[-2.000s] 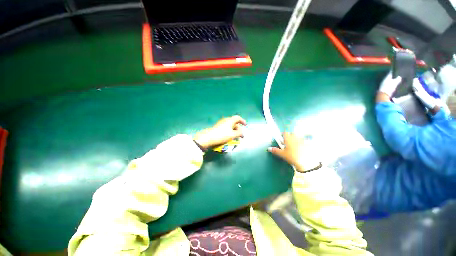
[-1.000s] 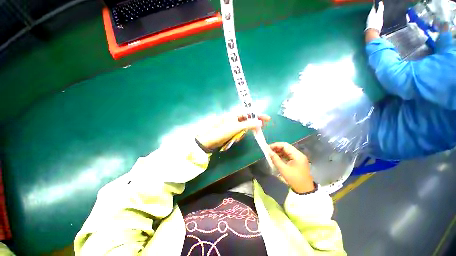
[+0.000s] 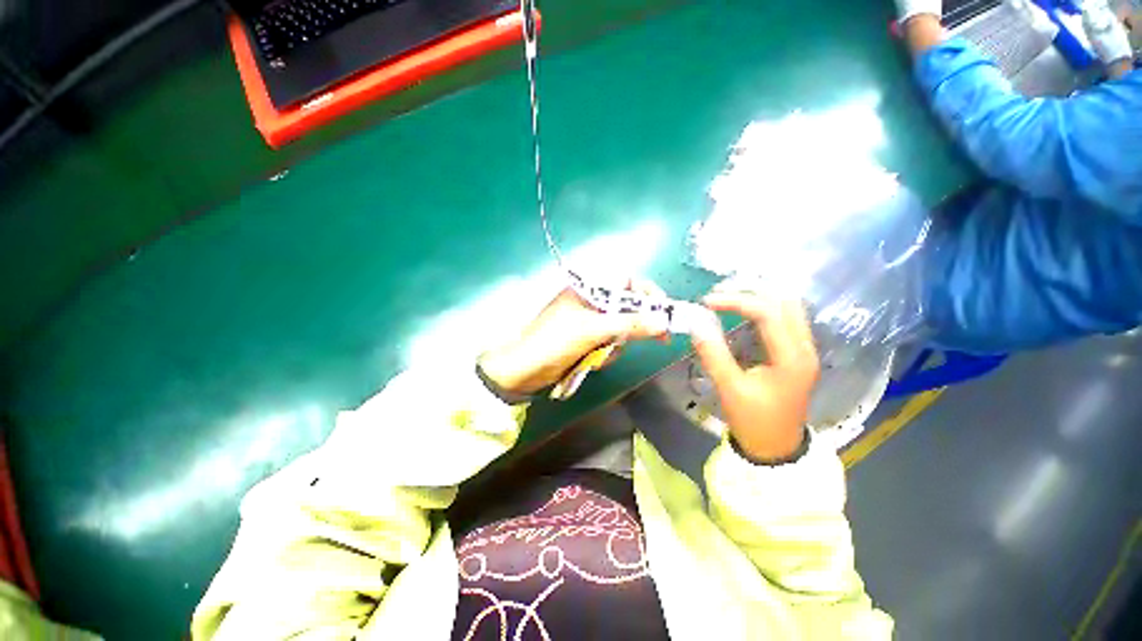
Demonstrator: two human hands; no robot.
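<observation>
The label strip hangs down edge-on from the top of the view, then bends right across my left hand. My left hand holds the strip near its lower part, where dark squares show. The yellow positioning jig sits under the fingers of the same hand. My right hand is just right of the strip's whitish end, with its fingers spread. Its fingertips are overexposed, so whether they touch the strip end cannot be told.
An open laptop lies on an orange-red tray at the top left. Clear plastic film hangs over a whitish bin at the bench edge, right. A person in a blue smock works at the right. The green bench lies ahead.
My left hand has taken hold of the strip. The strip has turned edge-on and its lower part now bends right. My right hand has risen slightly and opened its fingers.
</observation>
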